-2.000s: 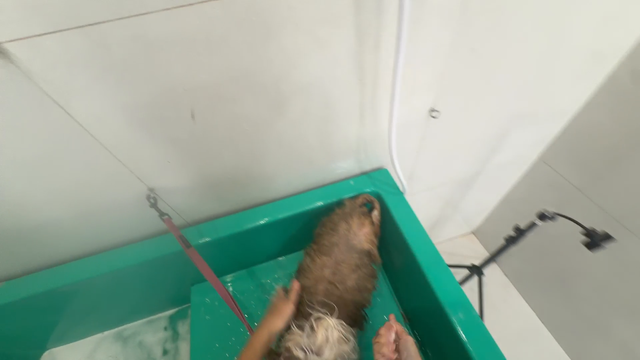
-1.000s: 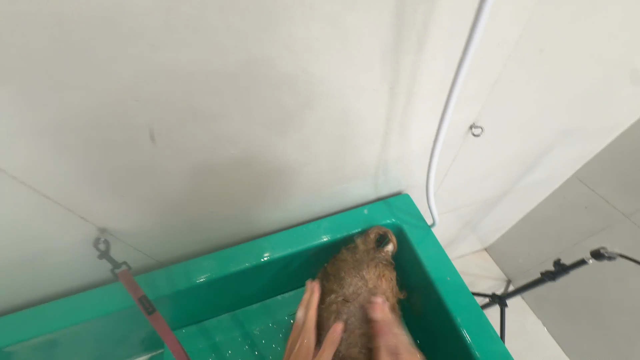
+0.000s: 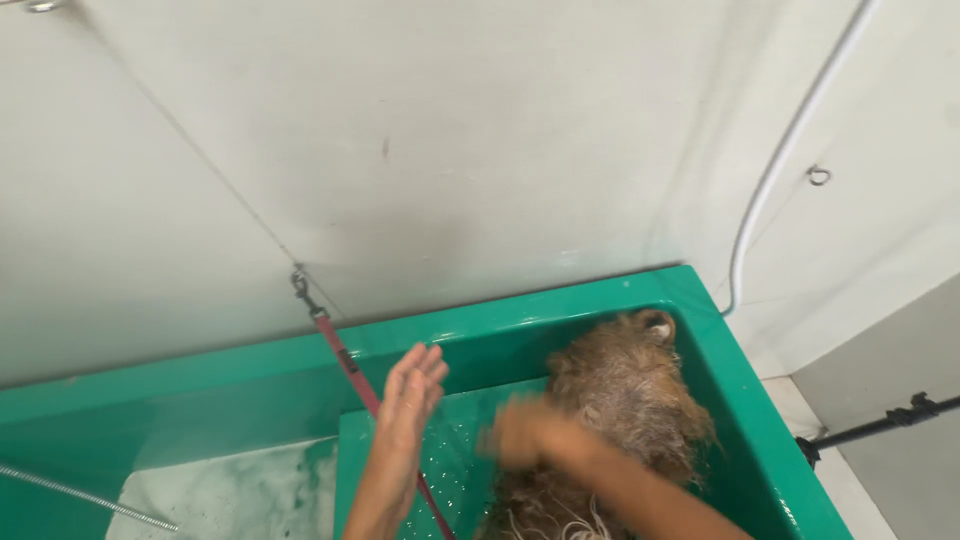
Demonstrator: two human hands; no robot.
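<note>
A wet, brown, long-haired dog [image 3: 630, 390] stands in the right end of a green tub [image 3: 525, 304], its head toward the far right corner. My left hand [image 3: 412, 382] is raised left of the dog, fingers apart, holding nothing and overlapping a red leash in the view. My right hand [image 3: 521, 431], blurred by motion, is over or beside the dog's left side; whether it touches the coat is unclear. The red leash [image 3: 352, 375] hangs from a metal snap hook [image 3: 304, 292] at the wall and runs down past my left wrist.
A metal shower hose [image 3: 90, 496] crosses the tub's foamy lower part [image 3: 225, 487]. The dog is beside a raised green platform [image 3: 457, 442] dotted with holes or drops. A white hose [image 3: 780, 150] hangs at the right wall near a metal ring [image 3: 819, 176]. A black stand arm [image 3: 877, 427] is outside the tub.
Both hands were on the dog's back one second ago. My left hand has come off to the left, and my right hand has moved left across the dog.
</note>
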